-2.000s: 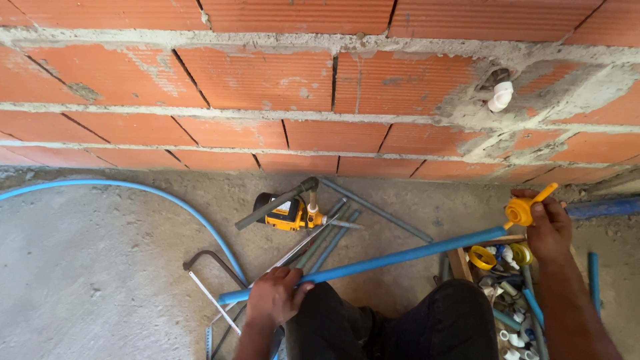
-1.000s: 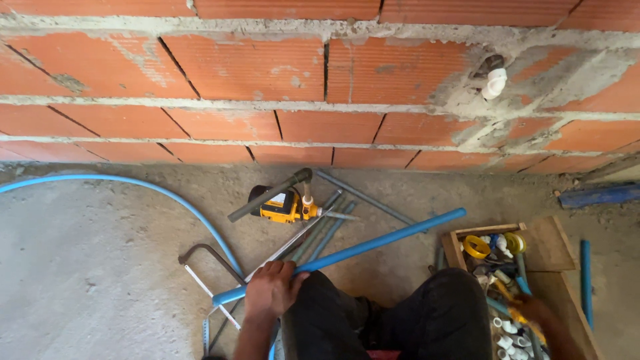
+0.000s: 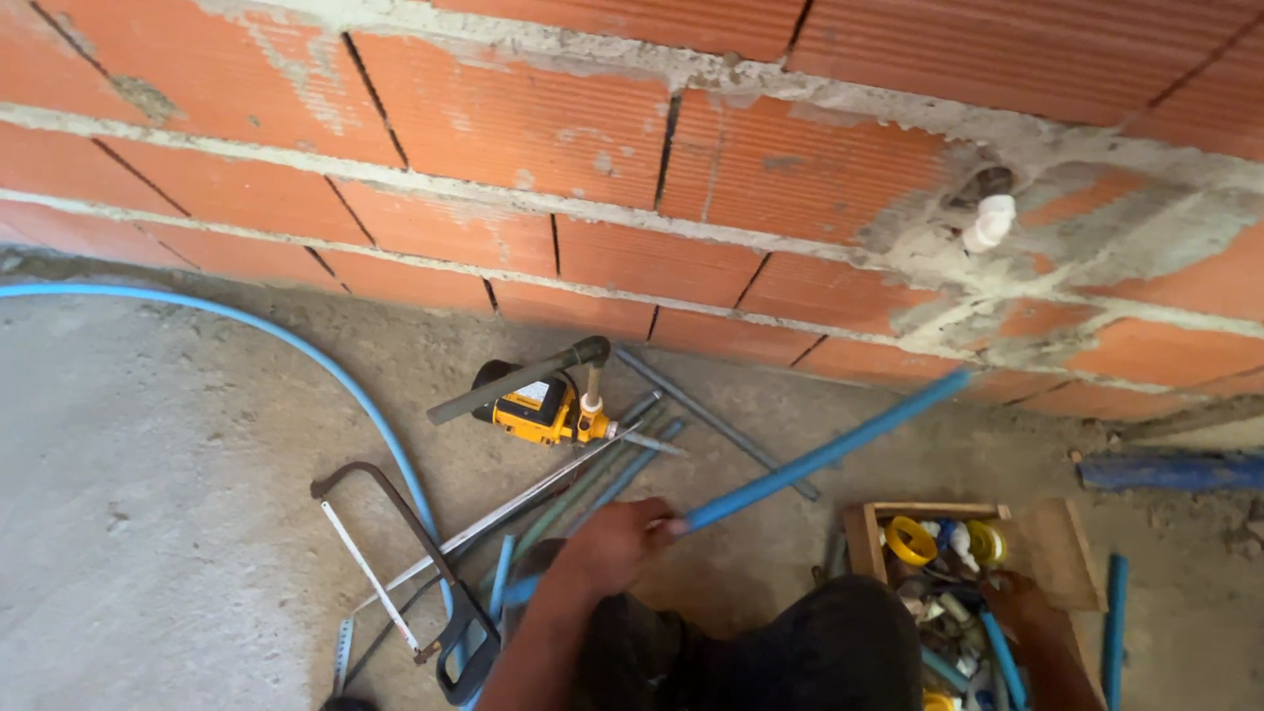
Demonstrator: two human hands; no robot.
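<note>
A blue plastic pipe slants up to the right from my left hand, which is closed around it above my knee. My right hand reaches into a wooden box of pipe fittings; its fingers are dark and partly hidden, so what they touch is unclear. Inside the box lie a yellow tape roll, another yellow roll, white fittings and short blue pipe pieces. To the left of my left hand a hacksaw rests on the floor.
A yellow and black water pump with an elbowed grey pipe stands near the brick wall. Several loose pipes lie beside it, and a blue hose curves across the floor. A white elbow fitting sticks out of the wall.
My right hand held a yellow tool at the pipe's far end two seconds ago; it has moved down to the box. The pipe's far end now points higher, with my left hand further along it.
</note>
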